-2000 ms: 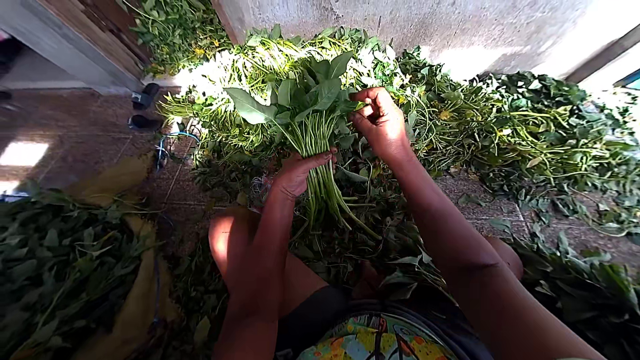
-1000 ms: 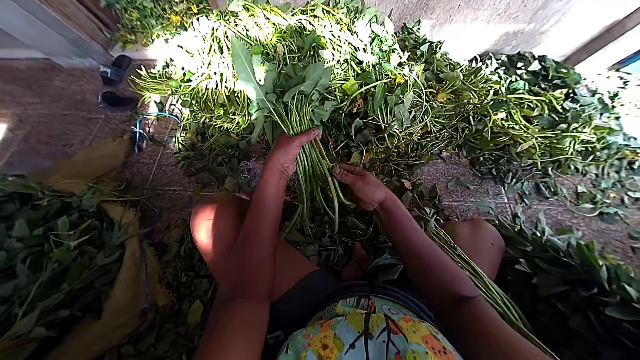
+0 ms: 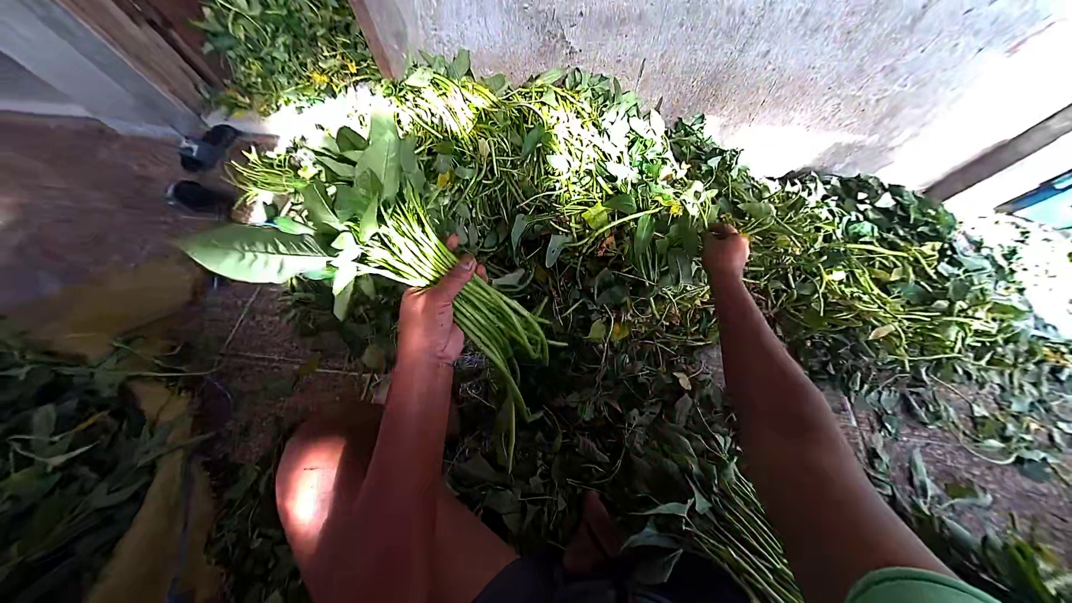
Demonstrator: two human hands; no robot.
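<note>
My left hand (image 3: 440,310) is closed around a bunch of long-stemmed leafy greens (image 3: 419,243), the leaves pointing to the upper left and the stem ends to the lower right. My right hand (image 3: 725,249) reaches out to the long heap of cut greens (image 3: 536,167) by the wall. Its fingers are bent among leaves and stems there; whether they grip any is hidden. Another bundle of long stems (image 3: 745,536) lies low in view, beside my right forearm.
A rough plastered wall (image 3: 670,67) stands behind the heap. Dark sandals (image 3: 201,197) rest on the tiled floor at the upper left. More greens (image 3: 59,469) lie at the lower left beside yellowish sacking (image 3: 151,502), and others at the lower right.
My right hand has moved from beside the bunch's stems out to the heap on the right. The bunch in my left hand has tipped over, its leaves now toward the left.
</note>
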